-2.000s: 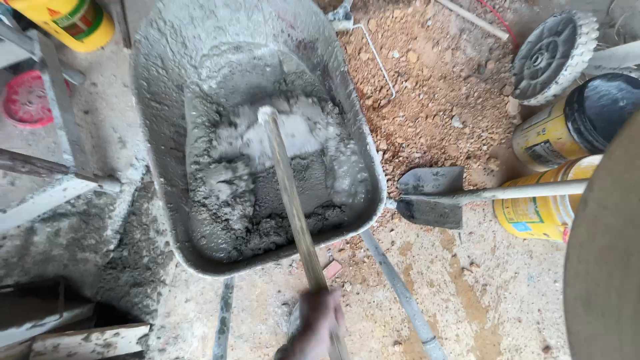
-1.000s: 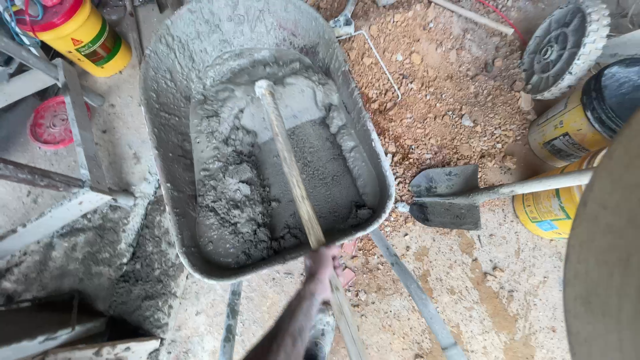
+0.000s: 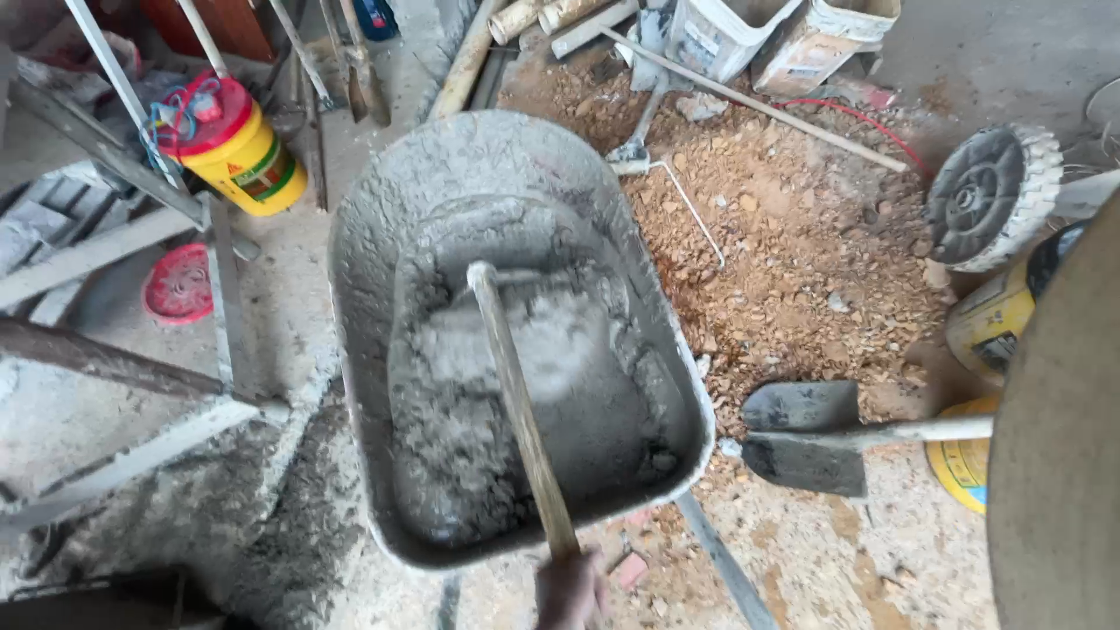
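At the bottom edge, my left hand (image 3: 570, 588) is closed around the wooden handle (image 3: 523, 411) of a hoe and looks blurred. The handle slants up and left over the near rim of a metal wheelbarrow tray (image 3: 704, 429). Its socket end (image 3: 479, 275) stands above wet grey mortar (image 3: 464, 437), which hides most of the hoe's blade. Mortar lies thick and lumpy at the tray's left and smoother at the right. My right hand is out of view.
A shovel (image 3: 805, 437) lies right of the wheelbarrow, by a heap of gravelly soil (image 3: 787, 271) and yellow buckets (image 3: 962, 464). Farther right is a wheel (image 3: 989, 197). At left stand a metal frame (image 3: 229, 297) and a yellow bucket with a red lid (image 3: 232, 149). White buckets (image 3: 726, 39) stand behind.
From one second ago, my left hand has moved back from the tray's near rim, still on the handle. The scraped hollow in the mortar looks smoother. The view has shifted, showing more of the background.
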